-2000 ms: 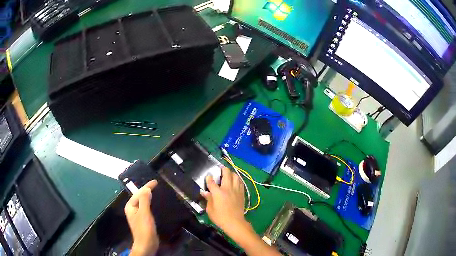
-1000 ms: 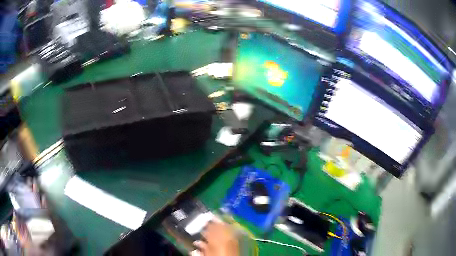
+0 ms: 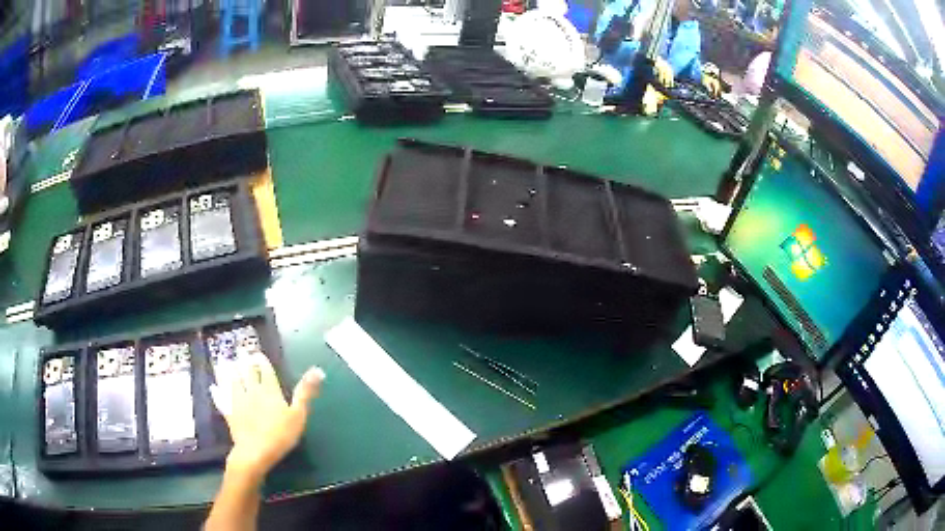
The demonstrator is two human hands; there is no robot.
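My left hand [image 3: 259, 410] is over the right end of the near black tray [image 3: 161, 464], palm down. Its thumb is spread away from the fingers, and the fingers cover the lower part of the phone [image 3: 234, 340] in the rightmost slot. Whether they touch it is unclear. Three more part-built phones lie in the other slots, one of them [image 3: 170, 399] glossy and silvery. My right hand is out of view. At the bottom edge, a dark part-built phone with a white label [image 3: 560, 490] lies in a flat holder, partly cut off.
A second tray of phones [image 3: 155, 296] and an empty-slotted tray [image 3: 171, 156] lie behind. A deep black tray stack [image 3: 518, 280] stands centre. A paper strip [image 3: 399, 389] and tweezers [image 3: 497, 375] lie before it. Monitors [image 3: 808, 249] and a mouse [image 3: 699, 475] are at right.
The view has swung left to the phone trays. My left hand, holding a dark phone two seconds ago, is now over the near tray. My right hand has left the picture.
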